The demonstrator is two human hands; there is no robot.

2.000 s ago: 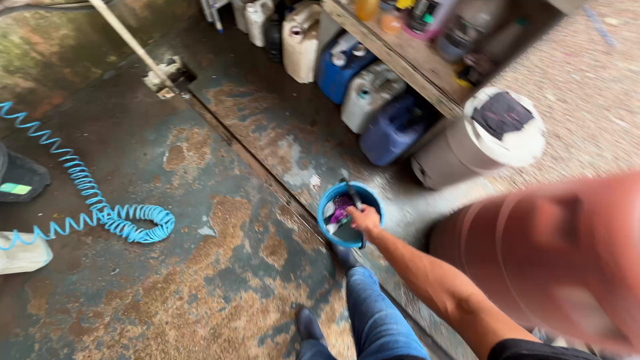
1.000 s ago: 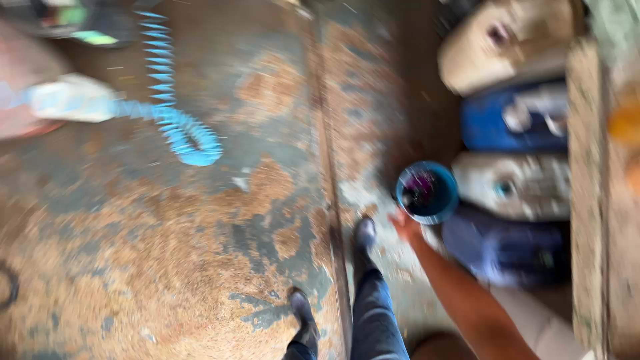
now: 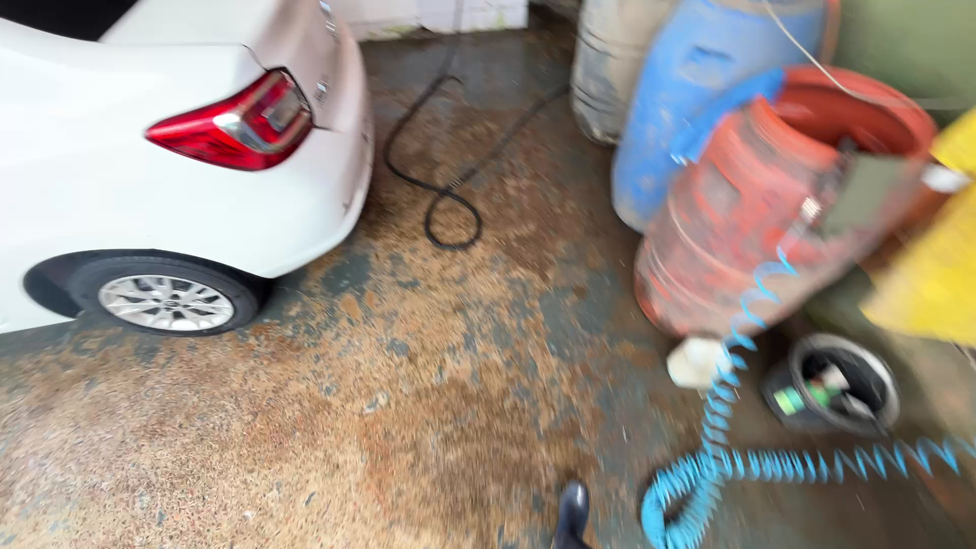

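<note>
Neither my left hand nor my right hand shows in the head view now, so what they hold is hidden. The rear corner of a white car (image 3: 229, 206) fills the upper left, with a red tail light (image 3: 236, 122) and a wheel with a silver rim (image 3: 166, 303). The toe of one dark rubber boot (image 3: 573, 507) shows at the bottom edge. To its right, a light-blue coiled air hose (image 3: 682, 488) lies on the floor and stretches up towards a red plastic barrel (image 3: 732, 221).
A black hose (image 3: 454, 221) loops on the worn concrete floor behind the car. A blue barrel (image 3: 671, 99) and a whitish barrel (image 3: 610, 69) stand at the back. A black bucket (image 3: 846, 389) holding some items, a white container (image 3: 695, 362) and something yellow (image 3: 930, 267) are at right.
The view has swung strongly, bringing the car and barrels in. My right hand and the blue bucket it reached to or held in the earlier frames are out of view.
</note>
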